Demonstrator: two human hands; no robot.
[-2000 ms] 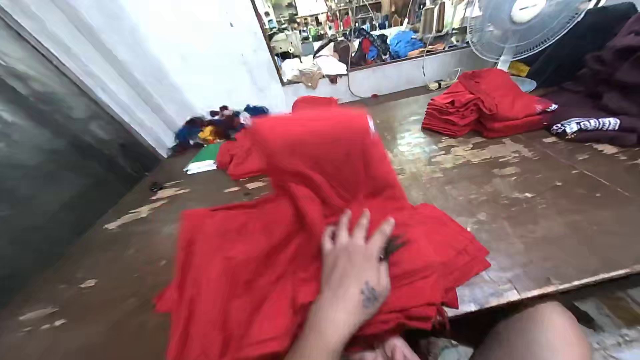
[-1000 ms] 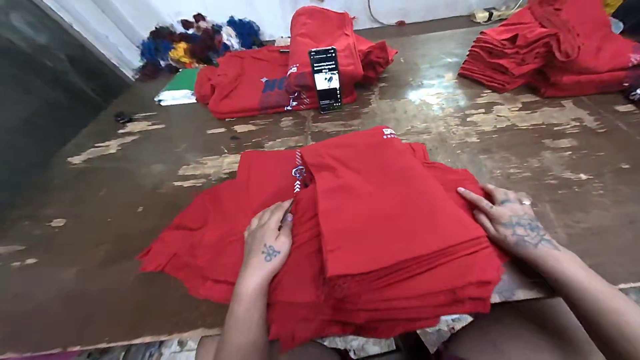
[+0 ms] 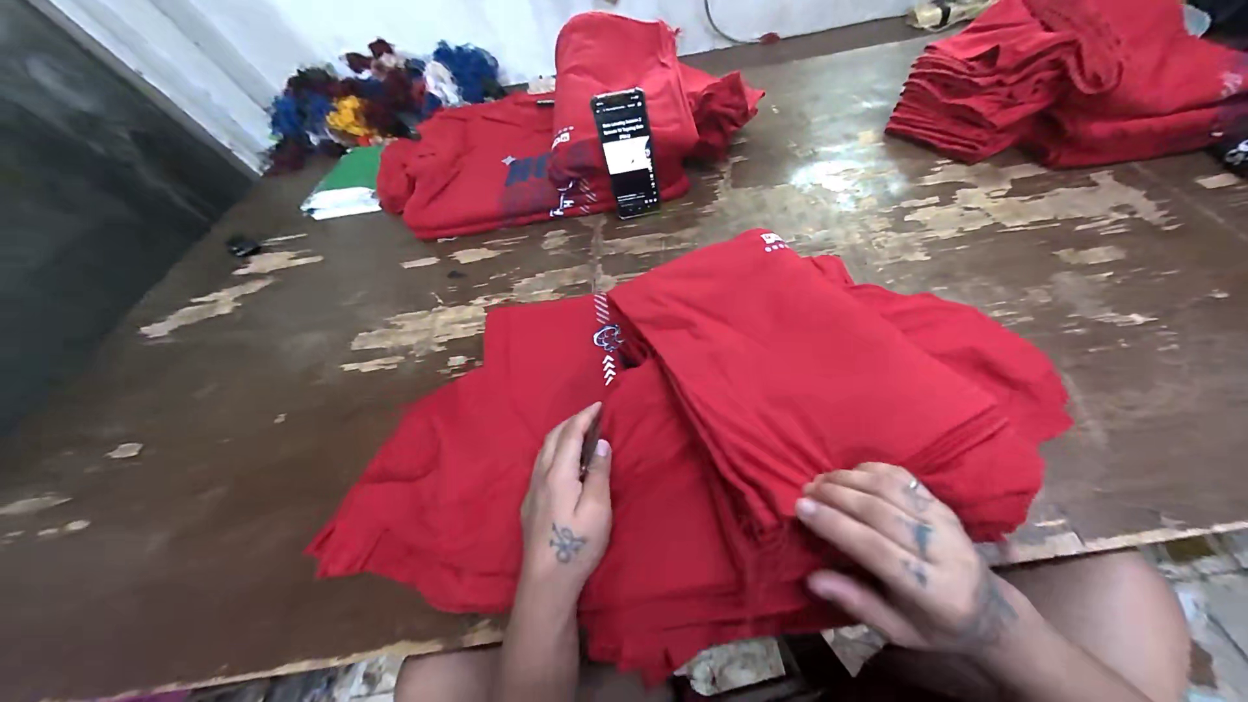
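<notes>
A stack of red printed fabric pieces (image 3: pixel 829 370) lies before me at the table's near edge, its upper layers folded over toward the right. My left hand (image 3: pixel 567 507) rests on the stack left of the fold, with a small dark slender tool (image 3: pixel 591 444) between thumb and fingers; its kind cannot be told. At the fold's lower corner, my right hand (image 3: pixel 892 551) touches the cloth edges with bent fingers. Whether it pinches the cloth cannot be told. White print (image 3: pixel 606 338) shows on the layer beside the fold.
Behind, a phone (image 3: pixel 627 154) leans on folded red shirts (image 3: pixel 468 166) on the worn brown table (image 3: pixel 244 390). Multicoloured yarn or scraps (image 3: pixel 366 102) and a green-and-white packet (image 3: pixel 348 182) are at back left. Another red cloth pile (image 3: pixel 1014 88) stands back right; a small black object (image 3: pixel 242 246) lies left.
My right hand has moved from the right side of the stack to the fold's near corner. The upper layers now lie slanted. My left hand stays on the cloth.
</notes>
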